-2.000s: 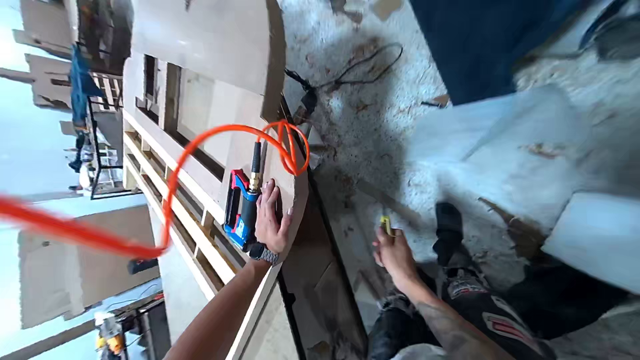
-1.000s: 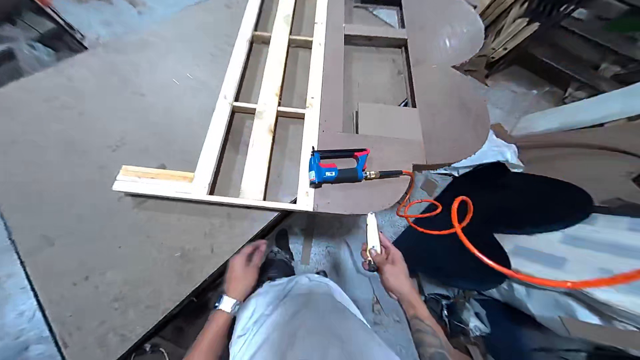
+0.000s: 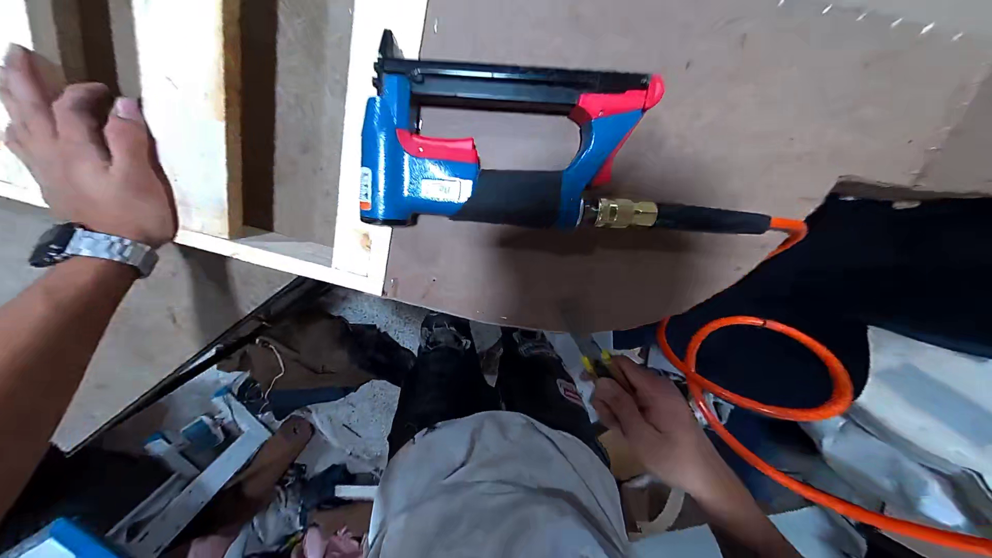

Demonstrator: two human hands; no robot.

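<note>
A blue and red pneumatic stapler (image 3: 511, 198) lies on its side on a brown board panel (image 3: 480, 271), its nose over the edge strip of a pale wooden frame (image 3: 186, 116). A brass coupling (image 3: 626, 212) joins it to an orange air hose (image 3: 775, 407). My left hand (image 3: 93, 155), with a metal watch at the wrist, rests on the frame at the left, fingers spread, holding nothing. Below the panel's curved edge, my right hand (image 3: 647, 411) is closed around a tool with yellow parts (image 3: 595, 363), whose blurred blade-like end points up to the edge; its kind is unclear.
The hose loops over dark fabric (image 3: 914, 256) at the right. Offcuts and scraps (image 3: 209, 465) litter the floor at lower left, near the table's dark edge (image 3: 194, 364). My legs stand below the panel. Several staples (image 3: 860, 15) show at the panel's upper right.
My left hand has moved from beside my body onto the wooden frame. Two seconds ago it was on the stapler. The view has turned and come much closer to the work.
</note>
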